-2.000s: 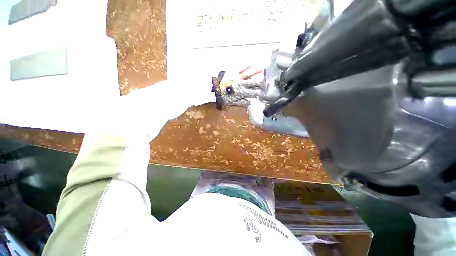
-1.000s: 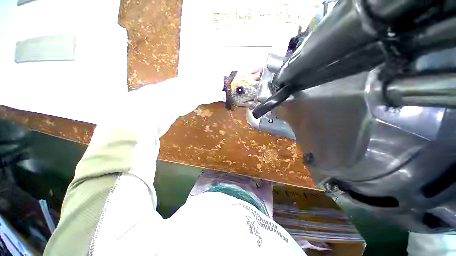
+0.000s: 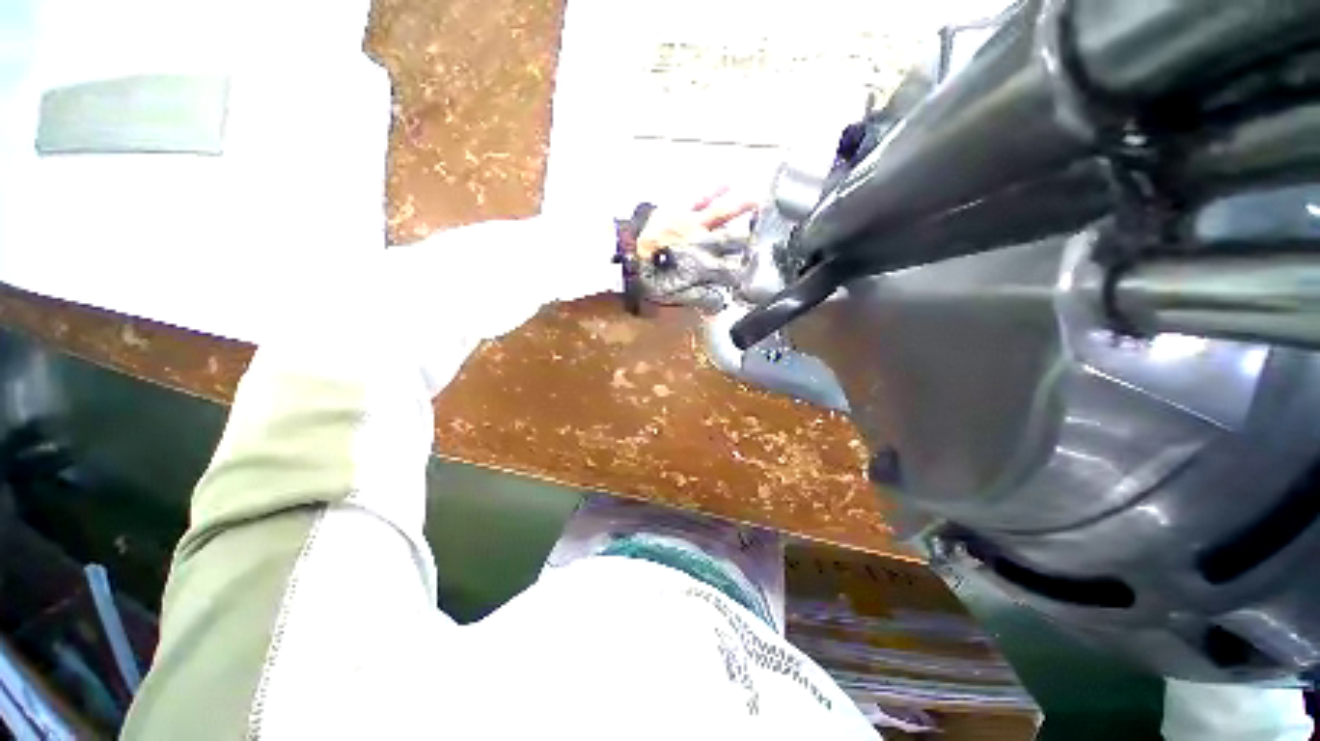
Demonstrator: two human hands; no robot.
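Observation:
The straight knife cutting machine fills the right side, its grey motor body close to the camera. Its flat grey base plate lies on the brown table near the lay's edge. The white fabric lay is overexposed, with a thin dark line on it. My left hand, in a metal mesh glove with a dark wrist strap, lies at the lay's near edge beside the machine. Some fingers are bare; the fingertips are partly hidden behind the machine. My right hand is not visible; a pale sleeve end shows at the lower right.
The worn brown cutting table has its near edge just in front of me. Another white stack at the left carries a grey rectangular weight. A brown carton with pale contents stands below the table. Dark green floor shows at the lower left.
The machine shows slightly further left than two seconds ago. My left hand shifted right in the view, then back left, and its bare fingers show more than one second ago.

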